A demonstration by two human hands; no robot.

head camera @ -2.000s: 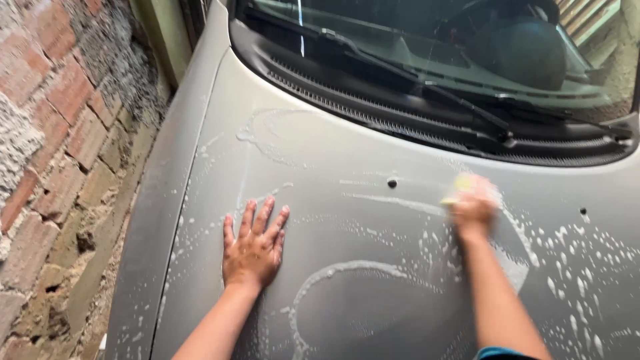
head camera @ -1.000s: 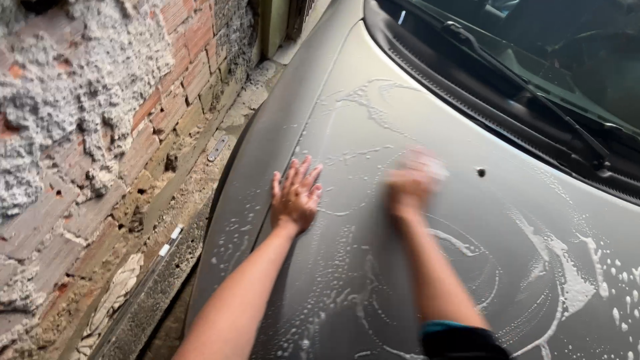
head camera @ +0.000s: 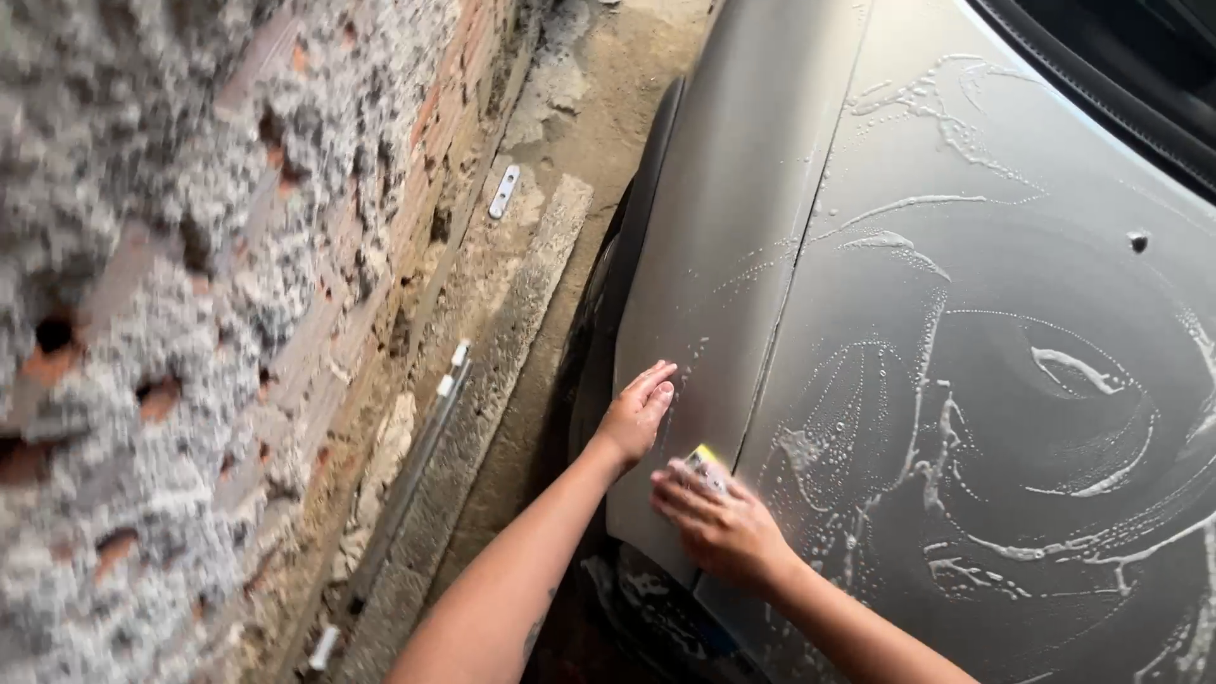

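Soap suds and water beads streak the grey car hood (head camera: 1026,275), thickest on its right and lower parts. My right hand (head camera: 727,522) presses a foamy yellow sponge (head camera: 703,458) against the front fender (head camera: 698,285), beside the seam with the hood. The fingers cover most of the sponge. Just up and to the left, my left hand (head camera: 638,416) is at the fender's outer edge, its fingers extended and holding nothing. Whether its palm touches the paint is hidden.
A rough brick and mortar wall (head camera: 285,237) runs along the left. Between it and the car lie a narrow concrete ledge (head camera: 494,380), a metal rod (head camera: 408,475) and a small perforated plate (head camera: 504,191). The black windshield trim (head camera: 1092,85) is at upper right.
The view has swung left toward the wall. My right hand, with the sponge, has gone from the hood to the fender. My left hand has moved off the hood area to the fender's outer edge.
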